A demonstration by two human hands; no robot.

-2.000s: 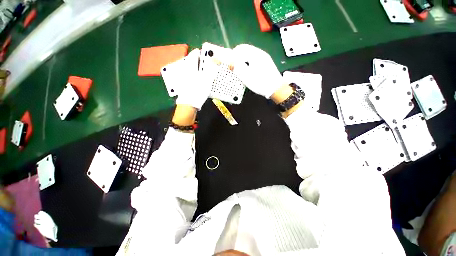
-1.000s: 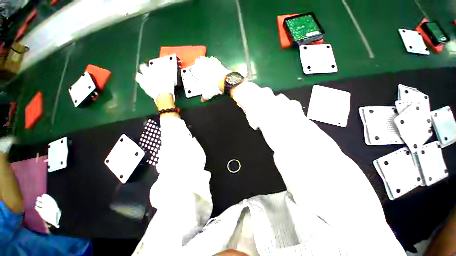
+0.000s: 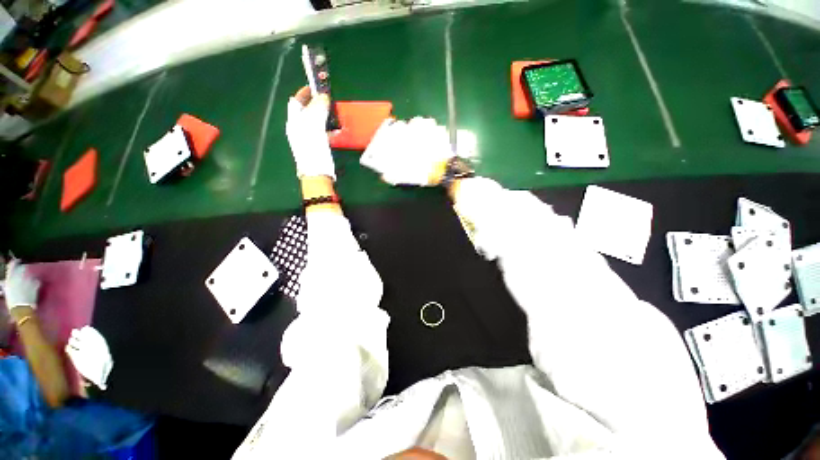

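Observation:
My left hand (image 3: pixel 310 135), in a white glove, is shut on an electronic unit (image 3: pixel 320 79) and holds it on edge over the green belt; its side ports and the edge of its white cover show. My right hand (image 3: pixel 418 153), also gloved, lies over a white cover plate (image 3: pixel 382 146) at the belt's near side; its fingers are hard to make out against the plate. An orange-red pad (image 3: pixel 361 124) lies on the belt between my hands.
On the belt (image 3: pixel 485 81), an open housing with a green circuit board (image 3: pixel 557 85) sits right, a unit (image 3: pixel 168 154) left. Cover plates (image 3: pixel 710 268) pile at right. A dot sheet (image 3: pixel 290 252) and rubber band (image 3: pixel 432 314) lie on the bench. A coworker's gloved hand (image 3: pixel 20 286) is far left.
My left hand has turned the unit on edge and moved it up, off the pad's side. My right hand has shifted slightly right in view. A coworker's gloved hand has appeared at far left.

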